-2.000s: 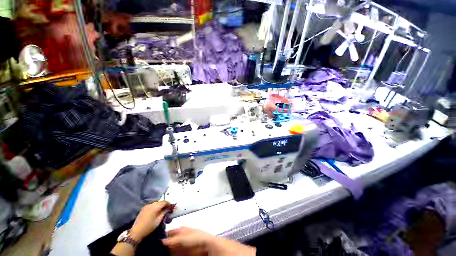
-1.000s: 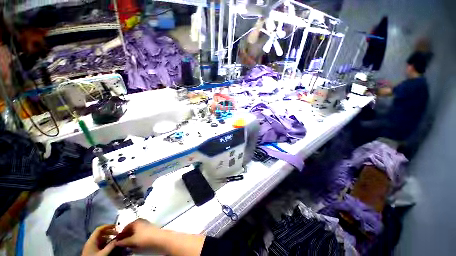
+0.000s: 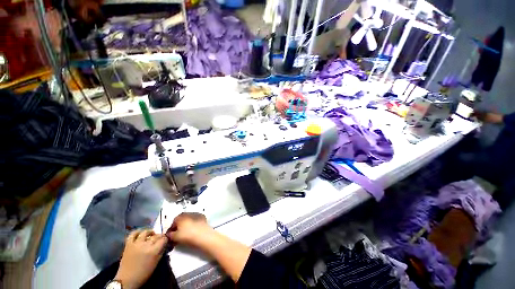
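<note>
My left hand [image 3: 142, 254], with a watch at the wrist, and my right hand [image 3: 189, 228] meet at the front of the sewing machine [image 3: 237, 158], just below its needle area. Their fingers pinch the edge of a dark fabric piece [image 3: 164, 274], which hangs down between them towards the table's front edge. Stripes on it cannot be made out. A grey fabric piece [image 3: 113, 220] lies in a soft heap left of the needle, behind my left hand.
A smartphone [image 3: 252, 195] lies on the machine bed, with a black pen [image 3: 291, 193] to its right. Small snips [image 3: 283, 230] lie at the table edge. A dark striped pile [image 3: 39, 135] is behind left. Purple fabric [image 3: 358, 138] lies right. Another person's arm [image 3: 490, 117] shows far right.
The view has swung right, then partly back left. Both hands remain together on the dark fabric by the needle area; more of the fabric shows below them than one second ago.
</note>
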